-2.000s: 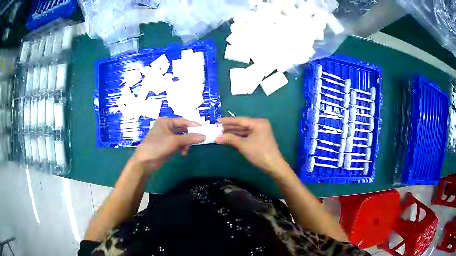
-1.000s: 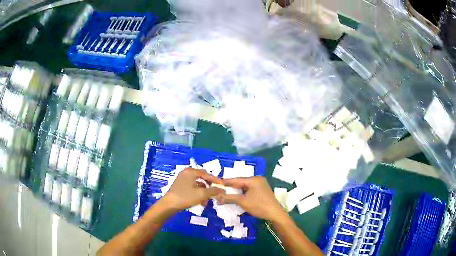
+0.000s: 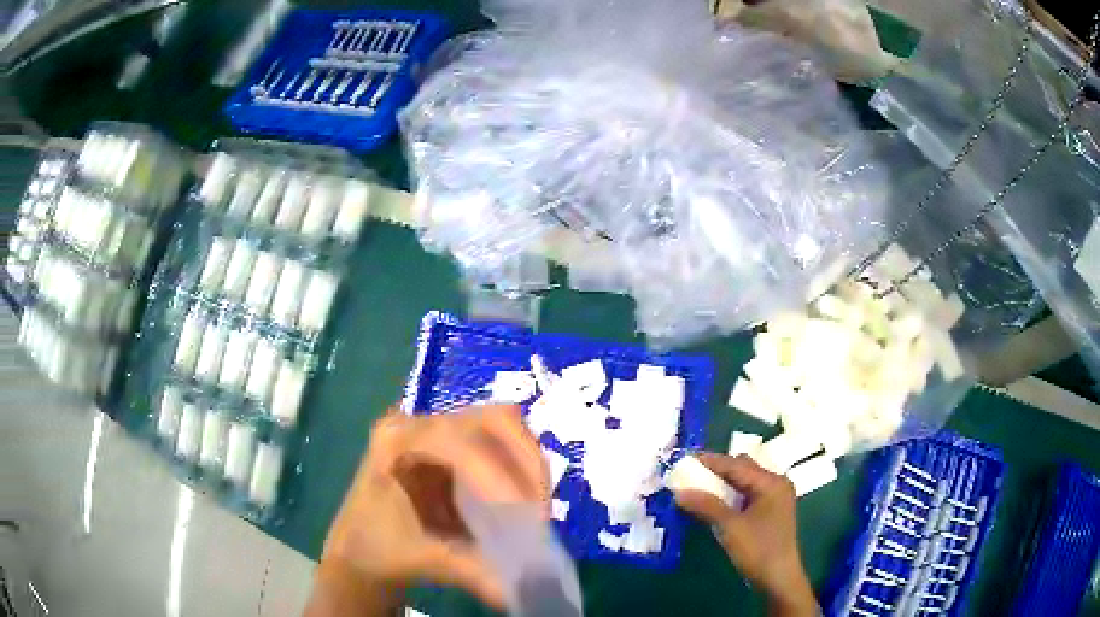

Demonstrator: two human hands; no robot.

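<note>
The blue central tray [image 3: 555, 350] holds a heap of flat white pieces [image 3: 633, 434]. My left hand [image 3: 440, 500] is raised over the tray's near left part, close to the camera and blurred; its fingers are around a whitish, translucent sleeve or small bag (?) [image 3: 525, 560]. My right hand [image 3: 754, 512] is at the tray's right edge and pinches a small white block [image 3: 703, 480] between thumb and fingers. The cream foam blocks [image 3: 844, 362] lie in a pile behind and right of the tray.
Blister trays of white units [image 3: 241, 338] stand at the left. Crumpled clear bags [image 3: 651, 157] lie behind the central tray. A blue tray of headed sticks [image 3: 923, 530] is at the lower right, another [image 3: 338, 78] at the back left. Blue stacked trays [image 3: 1062, 554] are at the far right edge.
My hands have moved apart from working together over the tray. The left came nearer the camera with the translucent sleeve; the right moved right with the white block. The view has shifted.
</note>
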